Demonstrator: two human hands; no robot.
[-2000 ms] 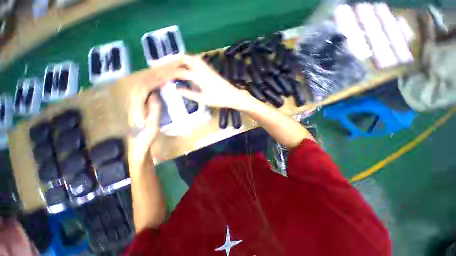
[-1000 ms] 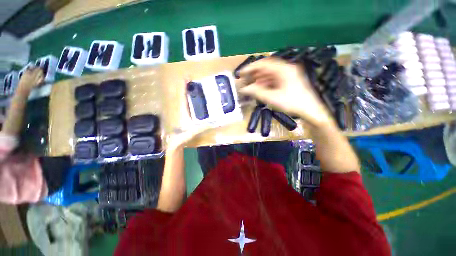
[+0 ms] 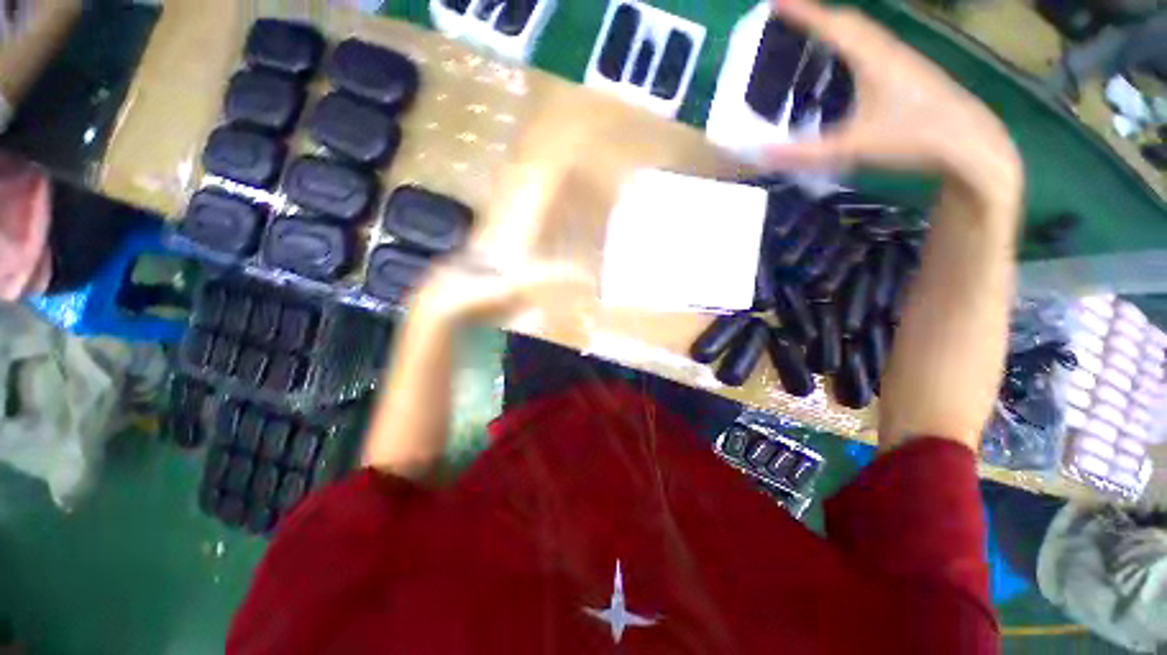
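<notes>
My right hand [image 3: 915,109] is at the top right, fingers and thumb around a filled white insert [image 3: 731,113] with black units in its slots, over the green surface. My left hand [image 3: 493,292] is blurred at the board's front edge, fingers spread to the right, beside a wide black unit [image 3: 397,271]; nothing shows held in it. A plain white square box or lid [image 3: 685,243] lies on the board between my hands. Right of it is a loose pile of black oblong units [image 3: 832,288].
Wide black units [image 3: 326,188] stand in rows in a clear tray at left. Other filled inserts [image 3: 645,55] sit beyond the board. Dark filled trays [image 3: 262,339] are below the bench. A bag of black pieces [image 3: 1028,384] and pale rows [image 3: 1111,384] are at right.
The view has shifted. My right hand has moved from the pile to a filled insert beyond the board. A plain white square now lies in front; my left hand is nearer the wide black units.
</notes>
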